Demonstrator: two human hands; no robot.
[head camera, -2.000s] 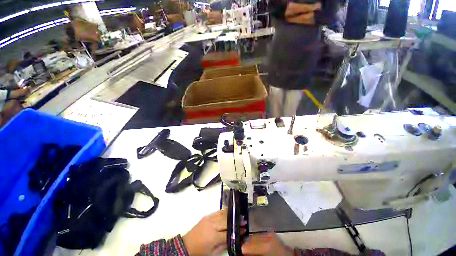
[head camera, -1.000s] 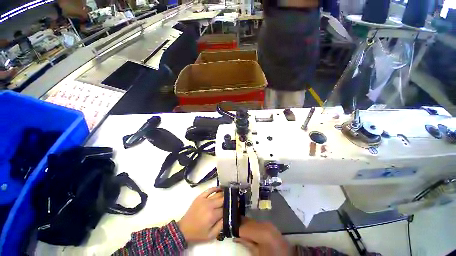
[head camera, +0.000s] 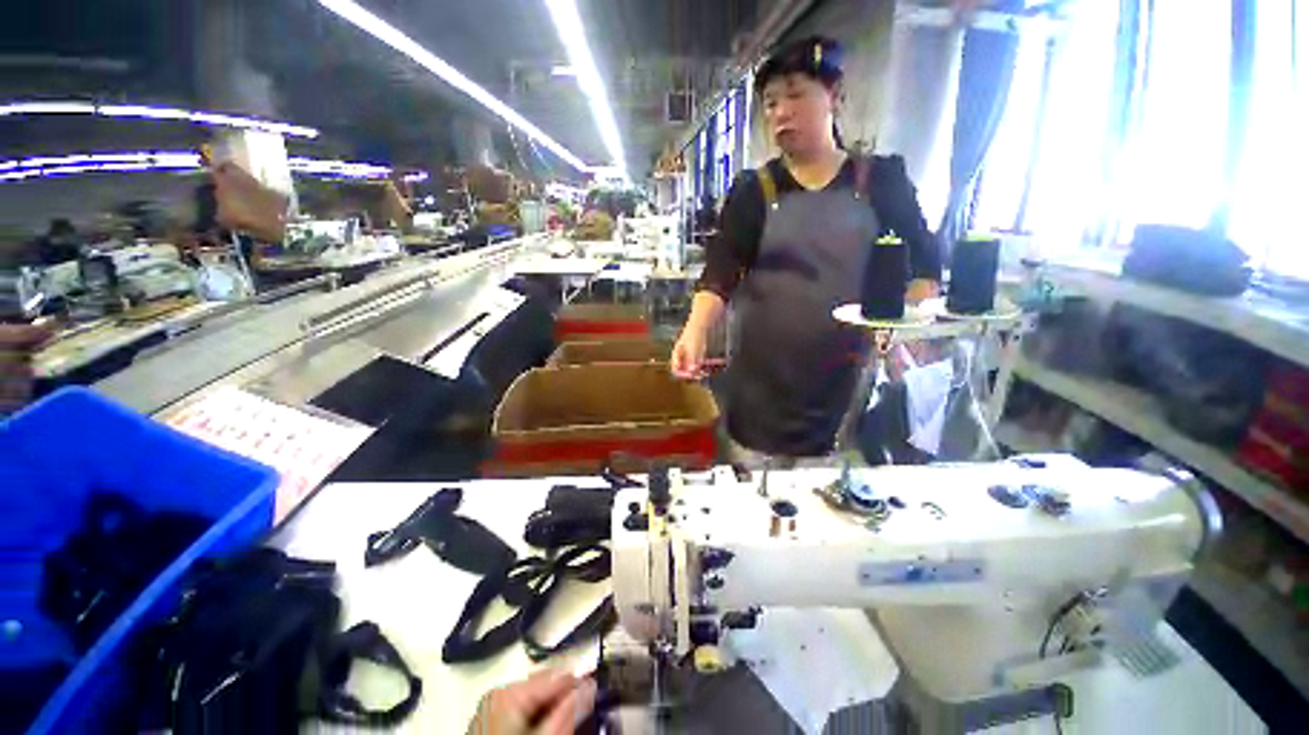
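Observation:
The white sewing machine stands at the right, its needle area low in the picture. My left hand is left of the needle area, cut off by the bottom edge; its fingertips are close to dark material there, and its grip is unclear. My right hand is not in view. Black strap loops lie on the white table behind and left of the machine head. A heap of black pieces lies beside the blue bin, which holds more black pieces.
A person in a dark apron stands behind the machine. Brown and red cartons stand behind the table. Black thread cones are on a stand behind the machine. A printed sheet lies at the left, near a long bench.
The view has tilted up, showing the standing person's upper body and the ceiling lights. The person's hand now hangs above the carton. My right hand has left the picture; my left hand is lower in it.

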